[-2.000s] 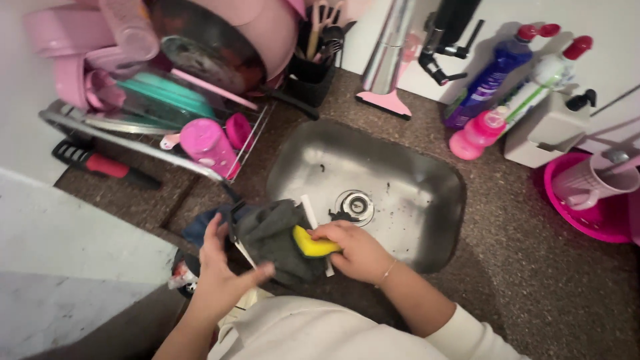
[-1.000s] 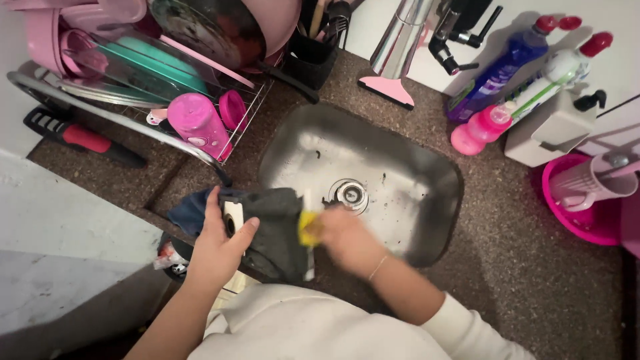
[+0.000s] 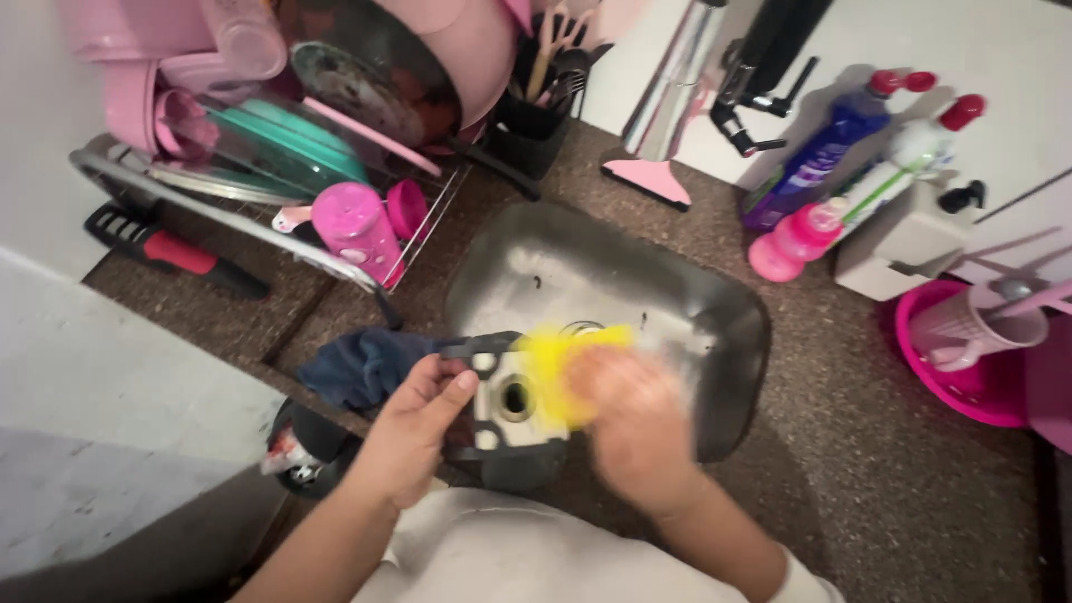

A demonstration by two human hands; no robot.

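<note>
My left hand grips the left edge of a dark object with a pale plate that has a round hole in it. A yellow cloth or sponge, blurred, is in my right hand, over the right side of that plate. Both hands are at the near left edge of the steel sink, whose drain is partly hidden behind the yellow thing. Just left of the dark object lies a crumpled dark blue cloth. The dark object's underside is hidden.
A dish rack with pink dishes and a frying pan stands at the back left, a slotted turner beside it. Behind the sink are a pink squeegee and a black tap. Bottles and a magenta basin stand at right.
The dark object now shows its pale plate with the round hole facing up; before, mostly its dark grey side showed. The yellow thing has moved over the plate with my right hand.
</note>
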